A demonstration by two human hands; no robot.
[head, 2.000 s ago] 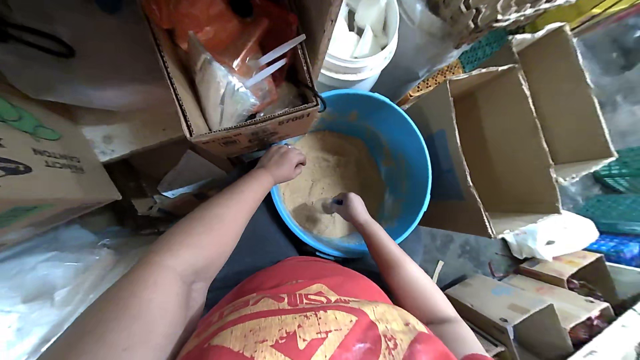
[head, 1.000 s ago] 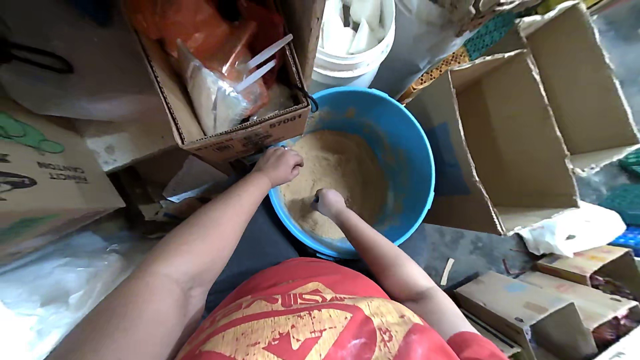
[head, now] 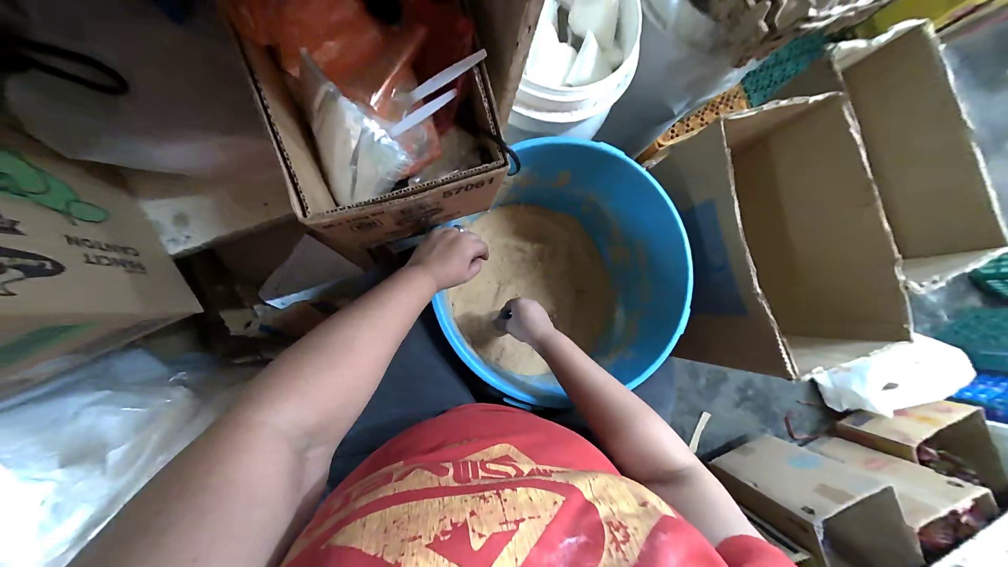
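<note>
A round blue plastic tub point(head: 657, 260) stands in front of me, with light brown powder point(head: 551, 252) covering its bottom. My left hand point(head: 450, 256) rests at the tub's left rim, fingers curled over the edge; a ring shows on one finger. Whether anything lies inside those fingers is hidden. Down in the tub, my right hand point(head: 526, 321) is closed at the powder's surface. A small dark object point(head: 502, 315) pokes out of the fist on its left side; its kind cannot be made out, and the part inside the fist is hidden.
A cardboard box point(head: 409, 213) with orange plastic and white-handled utensils adjoins the tub's upper left. Behind stands a white bucket point(head: 575, 98) of white pieces. Open cardboard boxes point(head: 819, 228) flank the right side; smaller cartons point(head: 811, 480) lie lower right. Clear plastic point(head: 94, 441) lies at left.
My right hand has shifted about within the tub, and the dark object at its fist shows again after being hidden one second ago. My left hand stays at the rim.
</note>
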